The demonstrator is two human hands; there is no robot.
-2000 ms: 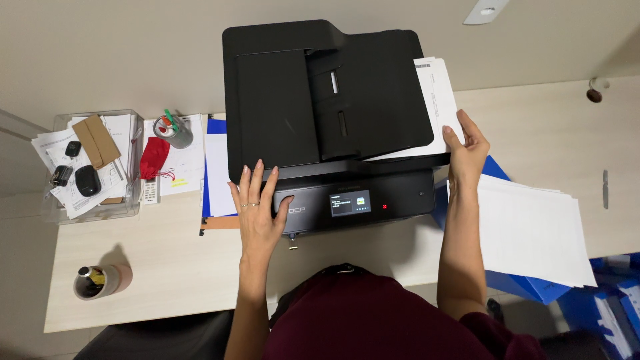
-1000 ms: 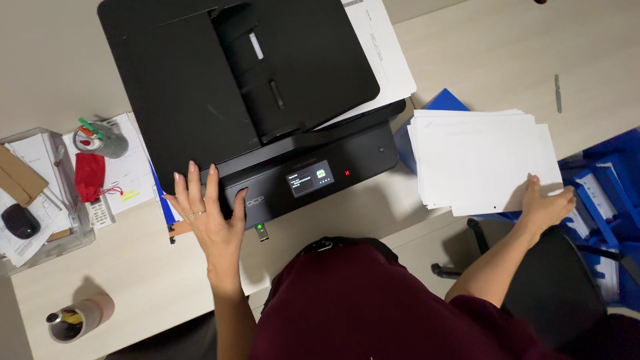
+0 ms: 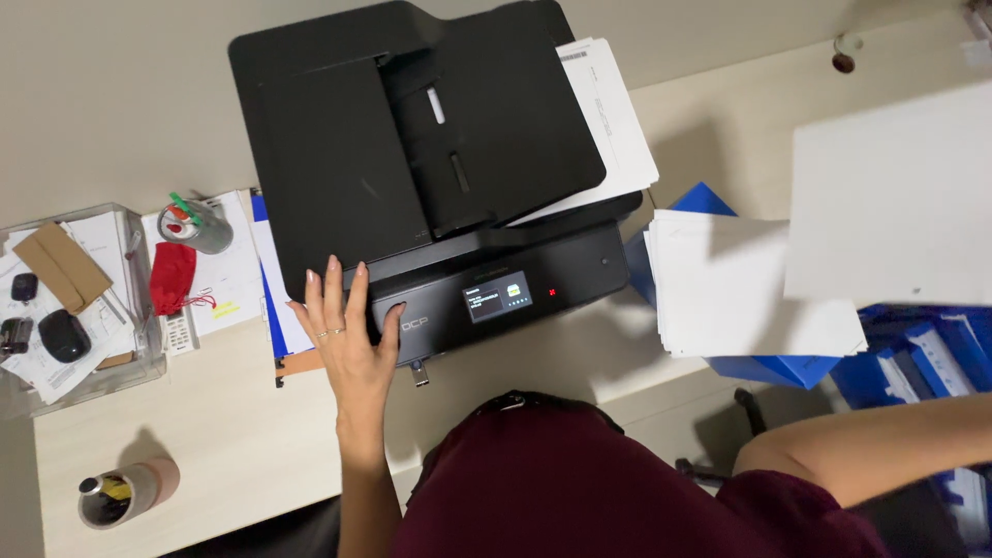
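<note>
My left hand [image 3: 349,337] rests with spread fingers on the front left corner of a black multifunction printer [image 3: 325,155]. A USB flash drive [image 3: 419,373] sticks out below the printer's lit display panel [image 3: 497,297]. Printed sheets [image 3: 608,124] lie under the right side of the document feeder. My right hand is out of view past the right edge; only the forearm shows. Near that edge a white sheet [image 3: 891,201] is raised over a stack of white paper [image 3: 744,287], which lies on a blue folder or box [image 3: 775,370].
To the left are a clear plastic tray [image 3: 151,341] of papers, a computer mouse [image 3: 64,335], a red pouch [image 3: 172,275], a mesh pen cup [image 3: 213,229] and a round holder [image 3: 128,492]. Blue binders [image 3: 942,349] stand low at the right, near a dark chair [image 3: 750,411].
My right hand has left the paper stack and gone out of view to the right; a sheet is now raised there. My left hand stays on the printer's corner.
</note>
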